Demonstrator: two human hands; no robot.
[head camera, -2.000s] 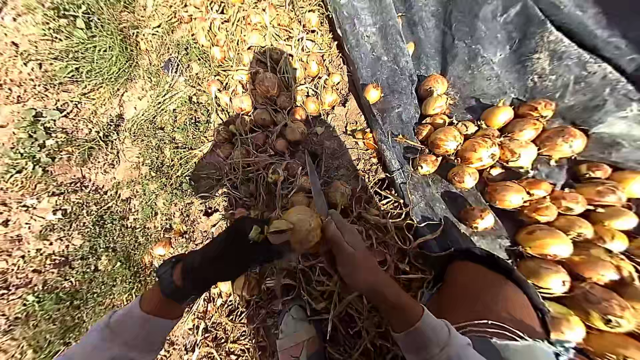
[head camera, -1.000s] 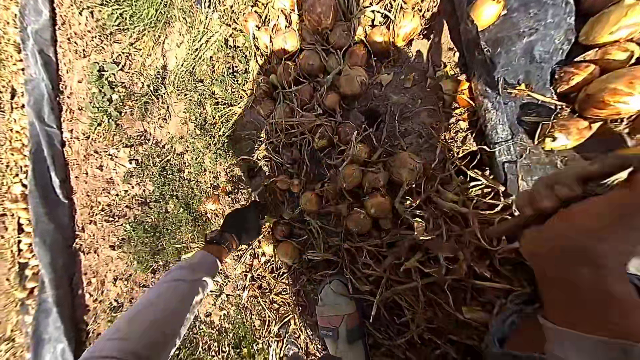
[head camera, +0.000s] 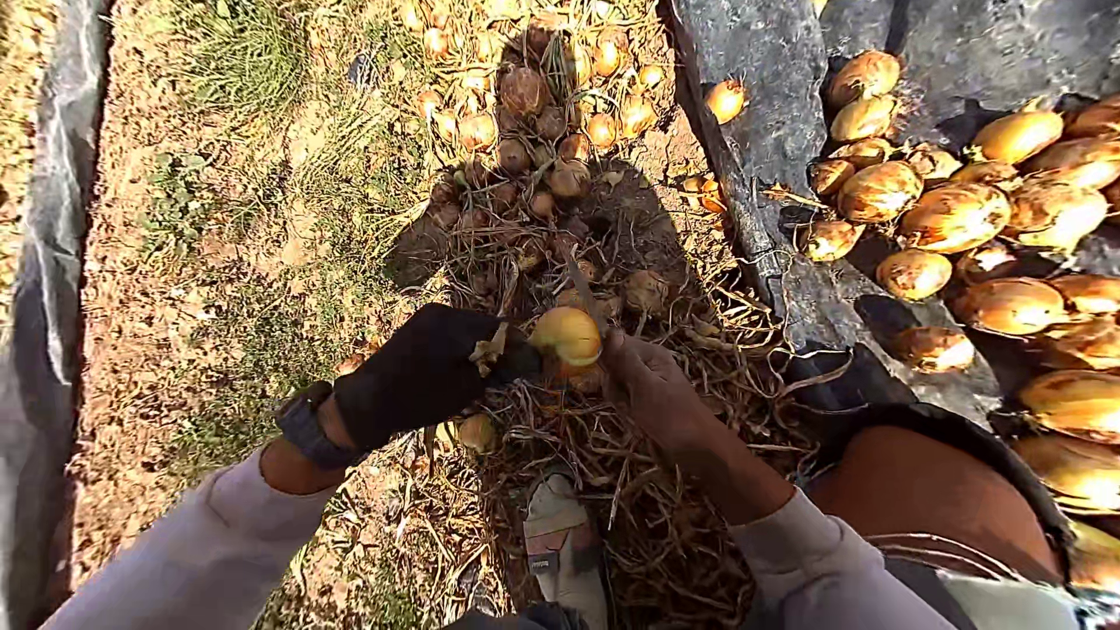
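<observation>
My left hand (head camera: 429, 372), in a black glove with a watch at the wrist, is closed on the dry neck of a yellow onion (head camera: 567, 336). My right hand (head camera: 652, 389) is bare and shut on a knife, whose handle it hides. The knife blade (head camera: 584, 289) points up and away, close against the onion's right side. Beneath both hands lie dry onion tops (head camera: 604, 464) in my shadow, with more onions (head camera: 647, 291) among them.
Many onions (head camera: 954, 217) lie on a dark plastic sheet (head camera: 761, 52) at the right. Another sheet (head camera: 57, 210) runs along the left edge. Loose onions (head camera: 523, 91) lie on the ground ahead. My shoe (head camera: 560, 542) and bent knee (head camera: 927, 499) are below.
One second ago my left hand was down among the onion tops and my right arm was off to the right. Now both hands are together at an onion. The view has shifted widely.
</observation>
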